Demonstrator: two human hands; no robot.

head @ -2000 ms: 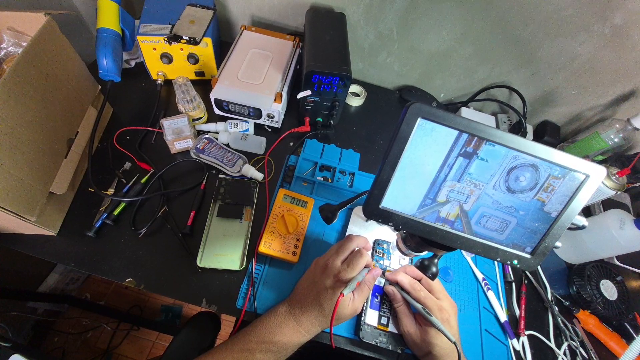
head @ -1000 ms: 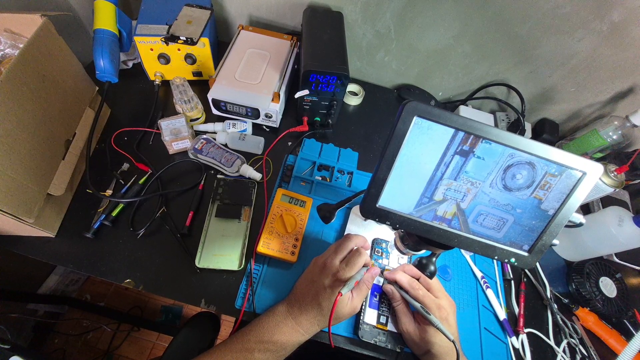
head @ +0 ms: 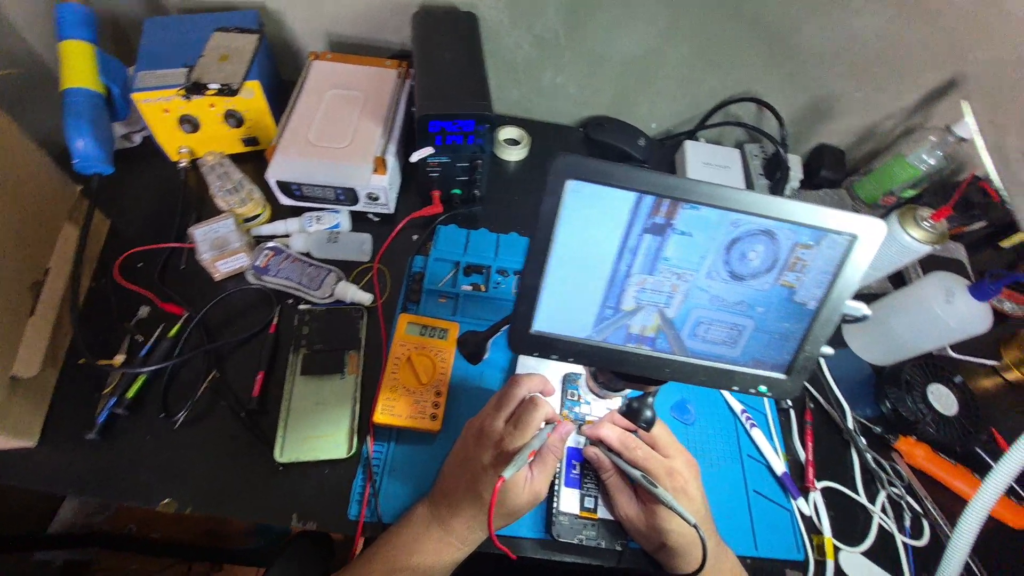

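An opened smartphone (head: 588, 500) lies on the blue silicone mat, its circuit board (head: 573, 400) and battery bared. My left hand (head: 500, 448) grips a grey test probe (head: 524, 454) with a red lead. In my right hand (head: 652, 472) is another grey probe (head: 648, 482) with a dark lead. Both probes point at the board's lower part; whether the tips touch it cannot be made out. Above the phone, a microscope monitor (head: 680, 272) shows a magnified board and two pointed tips. The yellow multimeter (head: 416, 372) sits left of my hands.
A phone back cover (head: 320, 400) lies left of the multimeter. Behind stand a power supply (head: 452, 104), a white heating plate unit (head: 340, 132) and a yellow-blue station (head: 204, 100). White cables (head: 852, 448), a small fan (head: 932, 396) and a plastic bottle (head: 920, 320) crowd the right.
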